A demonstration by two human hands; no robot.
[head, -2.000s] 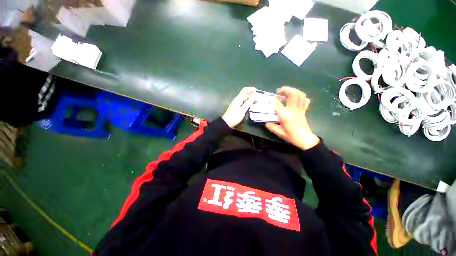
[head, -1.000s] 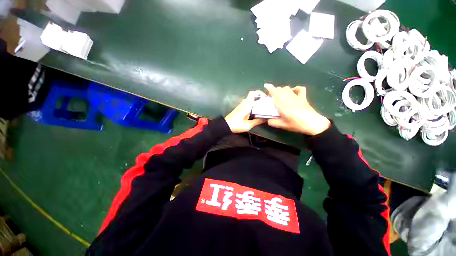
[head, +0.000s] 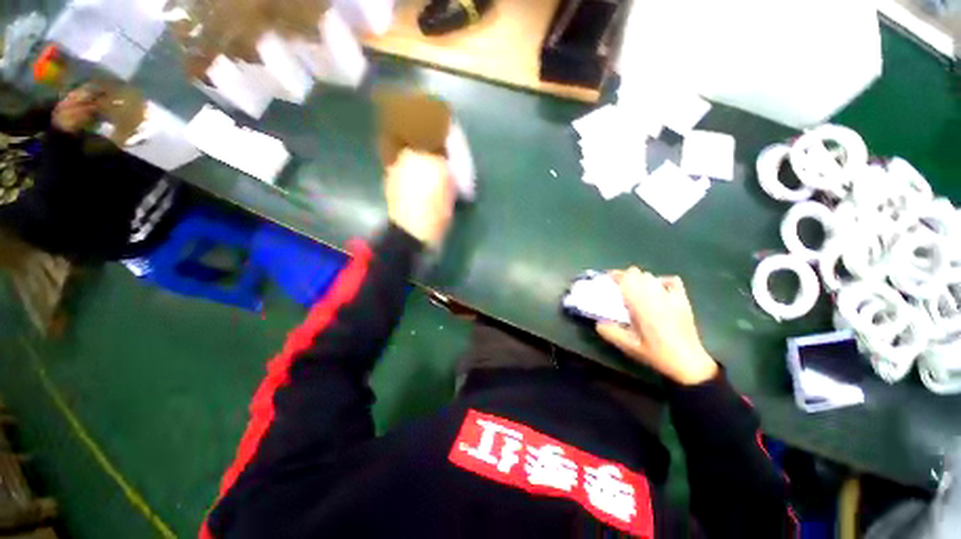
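My left hand (head: 422,198) is blurred and closed on an open small carton (head: 415,121) with a brown flap, above the left part of the bench. My right hand (head: 659,321) holds a small white and dark bundle (head: 599,298) near the bench's front edge; its parts are too blurred to name. White folded leaflets (head: 671,192) lie loosely behind it. White coiled cables (head: 785,286) are heaped at the right. A display device (head: 828,371) with a white frame and dark face lies in front of the coils.
White closed cartons (head: 239,145) lie at the left, with open cartons (head: 285,65) behind. A brown board (head: 497,42) bears a black cable bundle and a black tray (head: 582,44). A large white block (head: 748,58) stands behind the leaflets. Another person's hand (head: 78,108) shows far left.
My left hand has left the bundle, moved left and taken hold of an open carton. My right hand keeps the bundle. The display device now shows by the coils. The view has shifted.
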